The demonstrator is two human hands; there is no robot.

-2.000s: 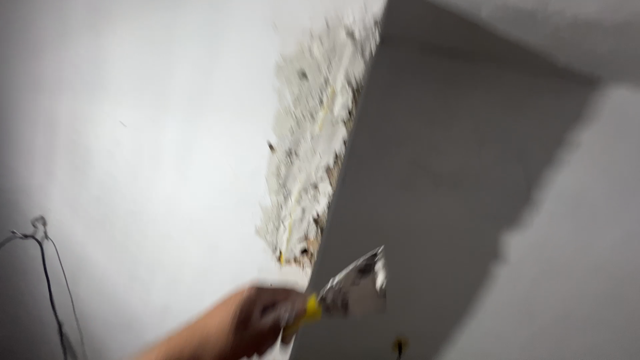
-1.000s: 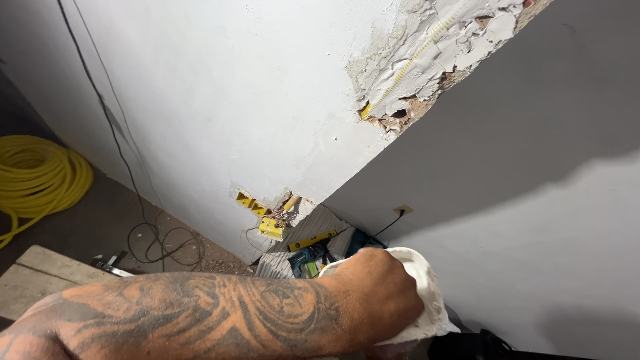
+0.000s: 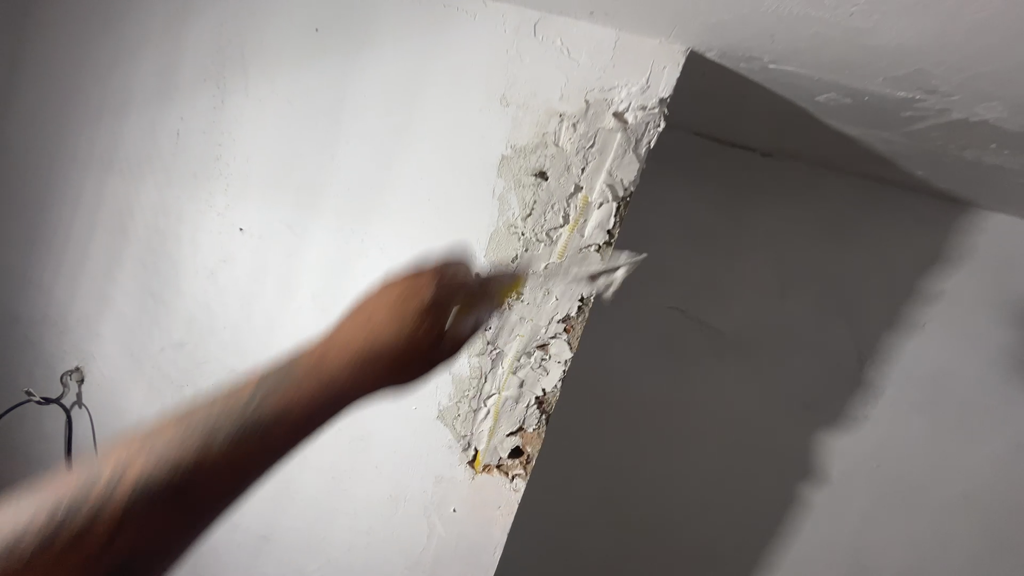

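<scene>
My left hand [image 3: 432,320], blurred, reaches in from the lower left and is closed around the yellow-marked handle of a putty knife [image 3: 572,276]. The metal blade points right and lies across the damaged wall corner [image 3: 528,208], and white filler clings to its tip beyond the edge. Rough white plaster covers this strip, with ribbed yellowish lines [image 3: 573,228] showing in it. Near the strip's lower end are a dark hole [image 3: 516,452] and exposed reddish-brown material. The blur hides exactly where the blade touches. My right hand is out of view.
A smooth white wall [image 3: 240,200] extends left of the corner. Dark cables [image 3: 70,400] come out of it at the lower left. To the right, a shadowed grey wall [image 3: 680,360] recedes behind the edge, with the ceiling [image 3: 880,80] above.
One second ago my left hand was low at a white container; now it is up at the damaged corner with the putty knife. The view has swung upward.
</scene>
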